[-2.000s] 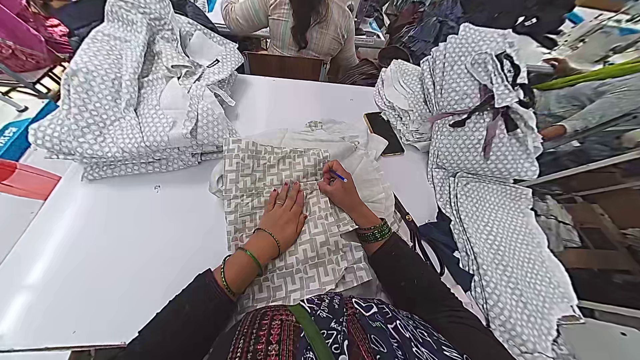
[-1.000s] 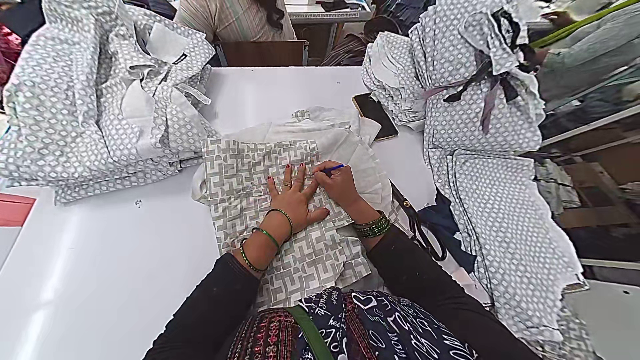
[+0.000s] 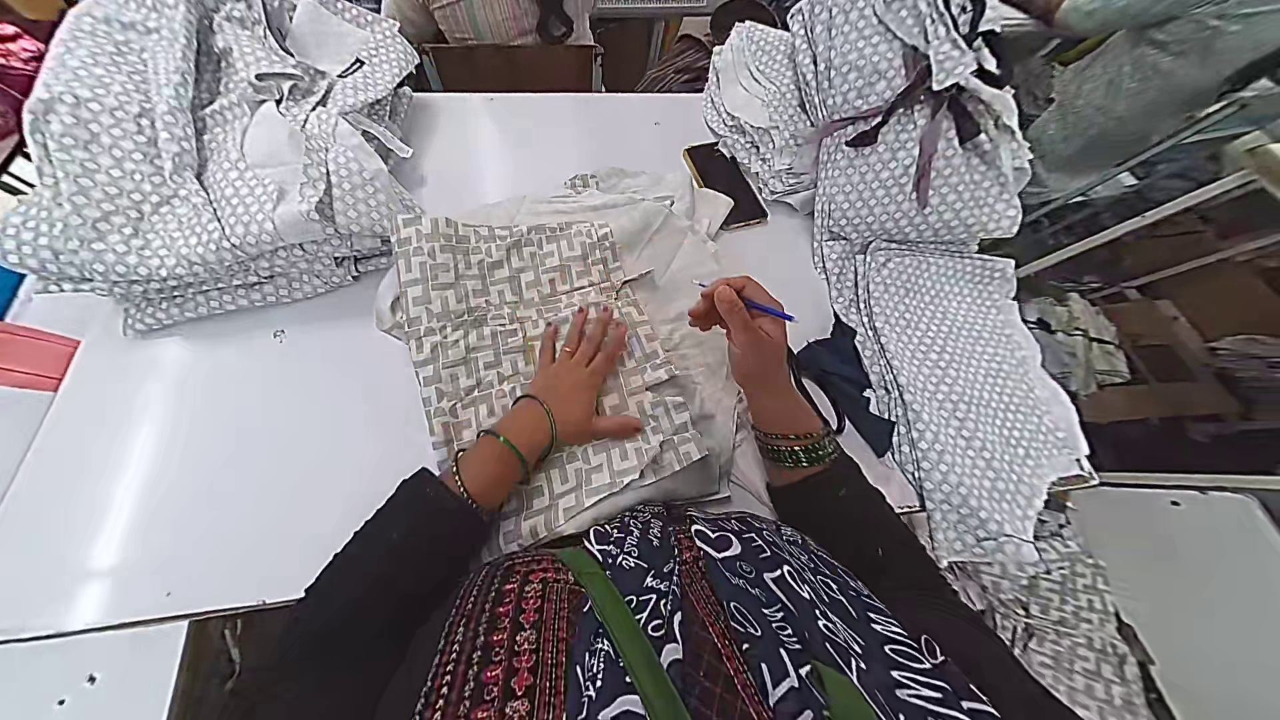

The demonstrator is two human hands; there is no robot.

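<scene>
A grey-and-white geometric patterned cloth piece (image 3: 500, 290) lies flat over plain white fabric (image 3: 660, 215) on the white table. My left hand (image 3: 585, 385) rests on this cloth, palm down with fingers spread, gripping nothing. To its right, my right hand (image 3: 745, 325) holds a blue pen (image 3: 768, 308) between thumb and fingers, its tip pointing left, above the white fabric and apart from the patterned piece. A short dark mark or thread (image 3: 635, 280) shows at the patterned cloth's right edge.
Diamond-patterned fabric is piled on the left (image 3: 130, 170), and tied stacks (image 3: 930, 330) stand on the right. A smartphone (image 3: 726, 186) lies behind the white fabric. Dark scissors handles (image 3: 815, 385) show beside my right wrist. Across the table sits a person (image 3: 485, 20).
My right hand, with the pen, has moved off the patterned cloth to the right. The left hand remains flat on the cloth.
</scene>
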